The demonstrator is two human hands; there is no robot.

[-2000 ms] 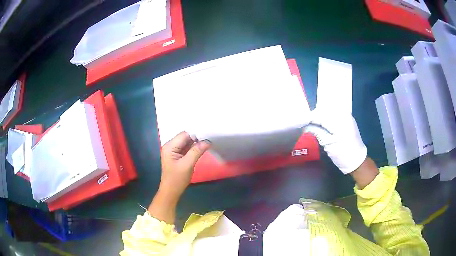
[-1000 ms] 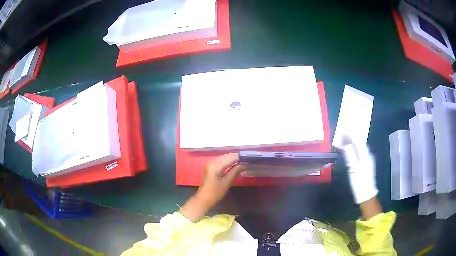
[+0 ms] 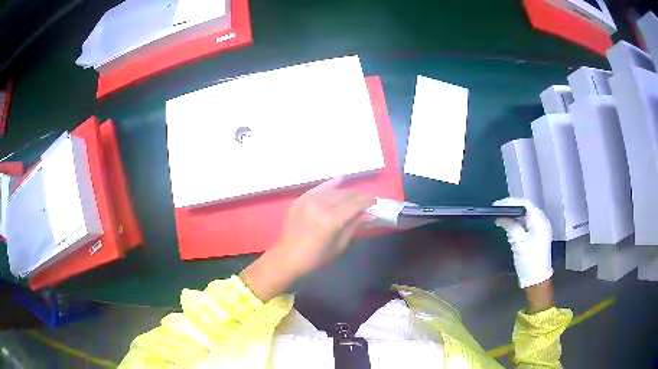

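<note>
A tablet (image 3: 462, 211) shows edge-on as a thin dark bar in front of me. My gloved right hand (image 3: 530, 238) grips its right end. My bare left hand (image 3: 325, 223) is at its left end, with fingers on a crumpled white film sleeve (image 3: 387, 212) at that end. A white box base (image 3: 303, 137) with a small round mark lies on a red board (image 3: 288, 220) behind my left hand. A narrow white card (image 3: 437, 130) lies on the green belt, right of the box. The tablet's faces are hidden.
White lids (image 3: 597, 155) stand in a leaning row at the right. A box with a film-wrapped item (image 3: 50, 205) is on red boards at the left. Another wrapped item on a box (image 3: 155, 29) is at the back left. A box on a red board (image 3: 566, 25) is at the back right.
The tablet came out from over the box, turned edge-on, and moved right of the red board. My left hand moved onto the film at its left end. The view has shifted.
</note>
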